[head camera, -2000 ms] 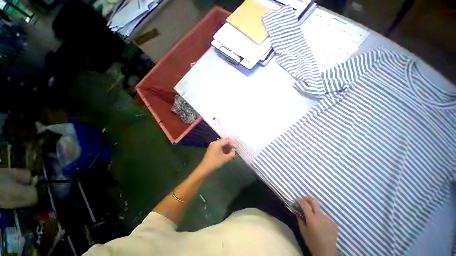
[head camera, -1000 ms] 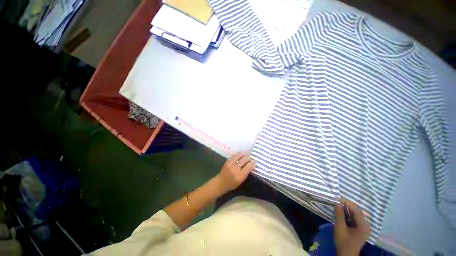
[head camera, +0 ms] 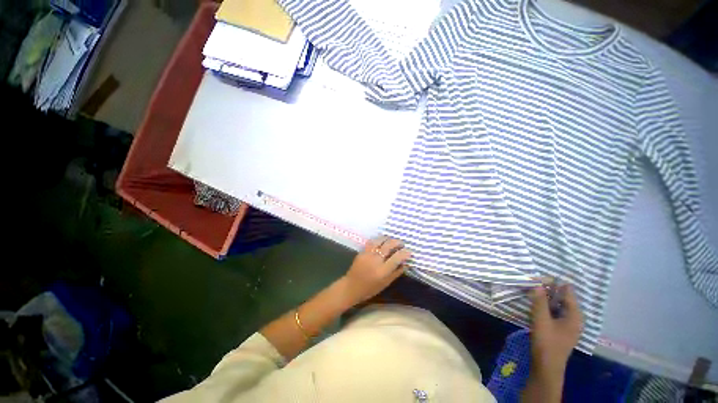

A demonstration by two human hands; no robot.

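Note:
The striped long-sleeved top [head camera: 504, 165] lies on the pale table with its neck away from me and its bottom hem at the near edge. My left hand [head camera: 378, 266] holds the hem's left corner at the table edge. My right hand [head camera: 556, 315] pinches the hem further right, with its upper layer slightly lifted. A small dark thing, apparently thread snips [head camera: 557, 301], shows in my right palm. The left sleeve is folded up across a paper sheet; the right sleeve lies down along the body.
A paper stack with a yellow-tan pad [head camera: 256, 17] lies at the table's far left. A tape measure [head camera: 315, 222] runs along the near edge. A red plastic bin [head camera: 157, 142] stands below the table's left end. A blue crate [head camera: 512, 366] shows below, near my right arm.
My left hand has come to the hem corner from the table edge beside it. My right hand has moved right along the hem and lifted it slightly. The view has shifted right.

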